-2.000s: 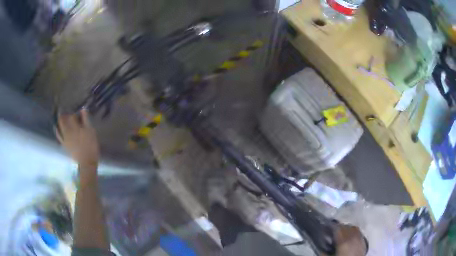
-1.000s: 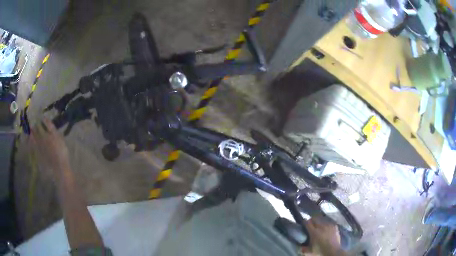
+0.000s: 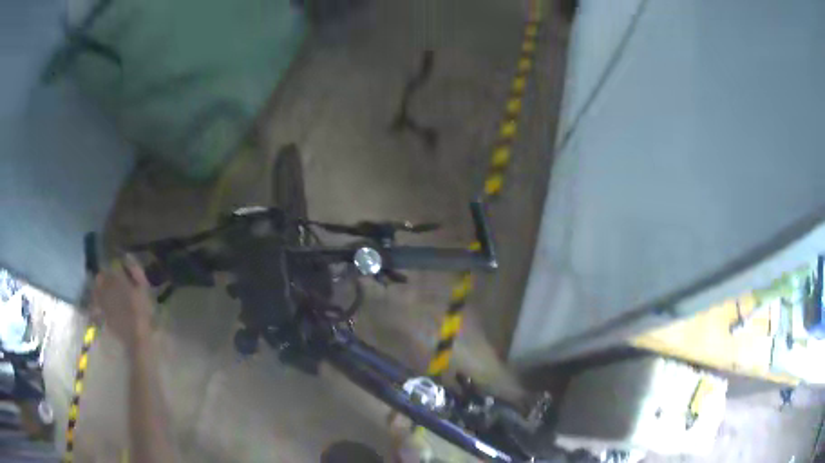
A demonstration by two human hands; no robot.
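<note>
A dark bicycle (image 3: pixel 380 371) with a white mark on its frame stands in front of me, its front wheel pointing up the picture and its frame running to the lower right. My left hand (image 3: pixel 125 294) is around the left end of the handlebar, slightly blurred. The right end of the handlebar is free, with a bar end and a round shiny bell-like part. At the bottom edge, a blurred skin-toned patch beside the frame may be part of my right hand, but it is too unclear to tell. The saddle shows only partly, low in the picture.
A large green sack or bundle (image 3: pixel 194 81) lies ahead at the upper left. Yellow-black tape (image 3: pixel 508 118) runs along the floor right of the bicycle. A big grey-blue panel (image 3: pixel 687 154) stands on the right, with a pale box (image 3: pixel 611 402) and wooden desk (image 3: pixel 737 342) below it.
The bicycle and my view have moved forward and turned. The desk and pale box have shifted to the lower right, and the green bundle has come into view. My right hand no longer shows clearly.
</note>
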